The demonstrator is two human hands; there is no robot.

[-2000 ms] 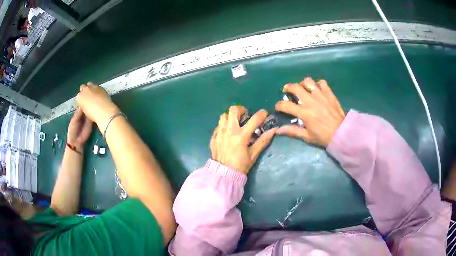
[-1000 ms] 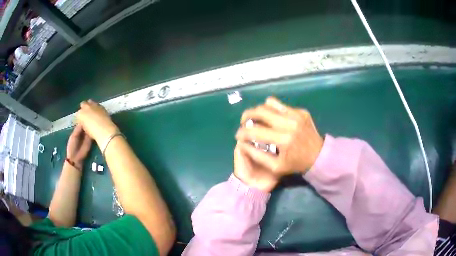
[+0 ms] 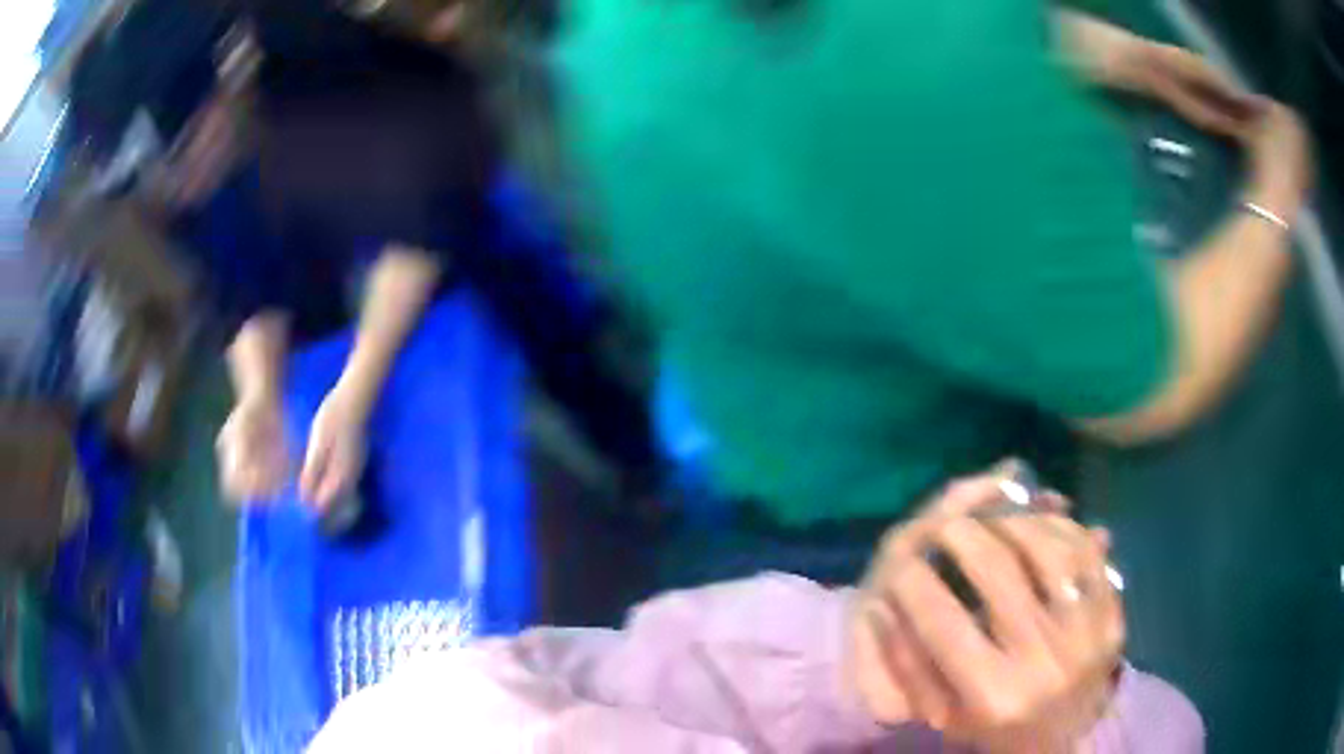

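Observation:
The view is blurred and turned to the side. My left hand (image 3: 896, 645) and my right hand (image 3: 1039, 633) are pressed together at the lower right, fingers folded over one another. Small part-assembled units are enclosed between them. A grey-silver bit (image 3: 1017, 480) shows at the top of the fingers, and a pale bit (image 3: 1114, 579) shows at the right edge. A dark patch shows between the fingers. The rest of the units is hidden.
A person in green (image 3: 884, 251) sits close in front, with forearms over the dark green bench (image 3: 1223, 516) at right. Another person's hands (image 3: 332, 449) are over a large blue crate (image 3: 442, 427) at left. Small pale parts (image 3: 1172, 148) lie near the neighbour's hands.
The view has swung left, away from the bench. My hands were apart over the units, then came together around them, and now remain clasped at the lower right.

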